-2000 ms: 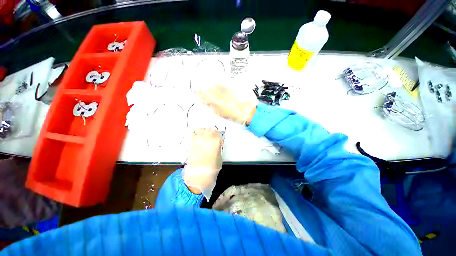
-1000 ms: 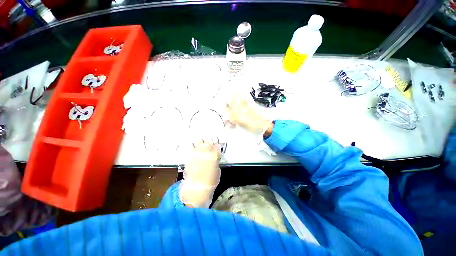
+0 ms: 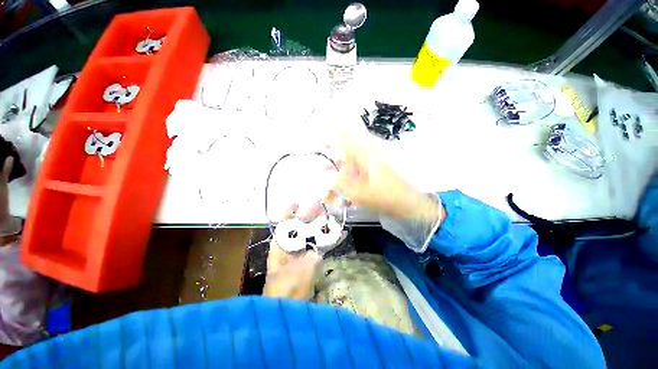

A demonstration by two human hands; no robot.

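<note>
My left hand [image 3: 292, 270], in a thin whitish glove, holds a white figure-eight part [image 3: 309, 235] at the table's front edge. A thin dark wire loop [image 3: 270, 176] rises from the part over the white table. My right hand [image 3: 371, 184], also thinly gloved, is at the right side of the loop with its fingertips close to the wire; whether it grips the wire is hard to tell in the glare. Pale thin loops [image 3: 229, 137] lie flat to the left and behind.
A red tray [image 3: 133, 173] with white parts in its cells stands left, beside crumpled white wipes [image 3: 184, 137]. Behind are a clear bottle [image 3: 341, 54], a yellow-labelled bottle [image 3: 441, 50] and black parts [image 3: 389, 119]. Coiled loops [image 3: 523, 102] lie right. Another person's hand [image 3: 9, 194] shows far left.
My left hand has lifted the part and loop off the table to its front edge, with the figure-eight part now visible. My right hand has moved down to the loop's right side.
</note>
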